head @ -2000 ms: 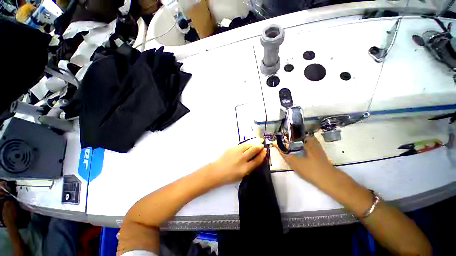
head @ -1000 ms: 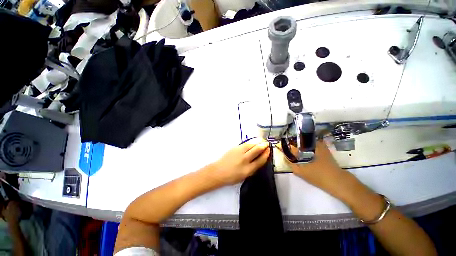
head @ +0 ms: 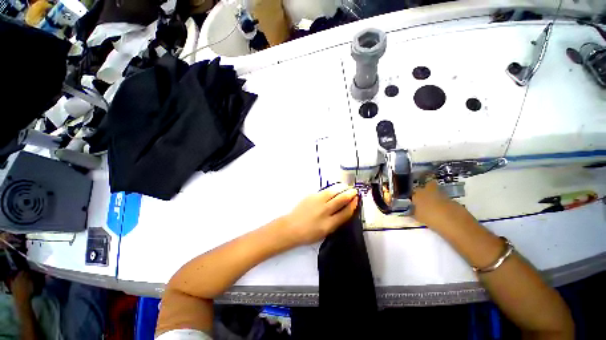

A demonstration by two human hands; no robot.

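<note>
A black cut piece [head: 345, 262] runs from the needle area down over the table's front edge towards me. My left hand [head: 324, 216] holds its upper end by the presser foot [head: 362, 188], fingers pinched together. My right hand [head: 428, 202] is behind and right of the shiny metal guard [head: 401, 180], under the machine head; its fingertips are mostly hidden, so its hold cannot be told. The white sewing machine head [head: 458, 133] has a blue stripe and fills the right side.
A heap of black pieces [head: 169, 126] lies left on the white table. A grey box [head: 46, 192] and small black switch [head: 98, 247] are at the left edge. A red and green tool [head: 573, 200] lies right. A person's hand [head: 21, 285] shows lower left.
My right hand has shifted a little right, away from the needle, behind the metal guard. My left hand stays at the needle on the black piece. The view has shifted slightly.
</note>
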